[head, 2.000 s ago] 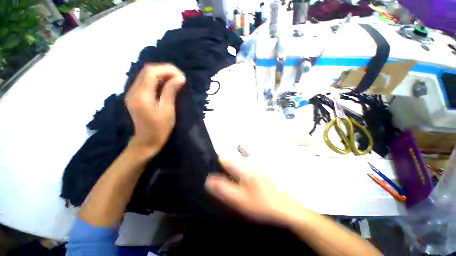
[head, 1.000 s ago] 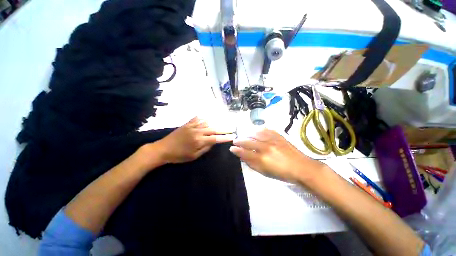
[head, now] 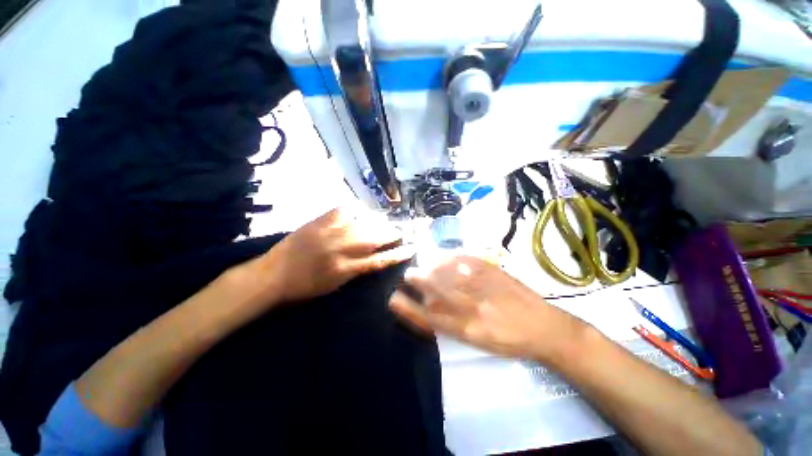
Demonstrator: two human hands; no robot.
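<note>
A black garment piece lies flat over the table's front, its upper edge close to the presser foot and needle. My left hand rests on that upper edge, fingertips pointing right toward the needle area. My right hand is just right of it, its fingertips on the garment's upper right corner. The bright light washes out the fingertips, and what lies between them is hard to see. The white sewing machine with a blue stripe stands above the hands.
A large black garment pile fills the left. Yellow-handled scissors lie right of the needle, before black scraps. A blue pen, an orange-red pen and a purple box lie at the right. Cardboard is tucked at the machine.
The hands left the pile side and came together at the needle, bringing the garment piece there. Since one second ago, my right hand has shifted slightly down and the view has moved closer to the machine.
</note>
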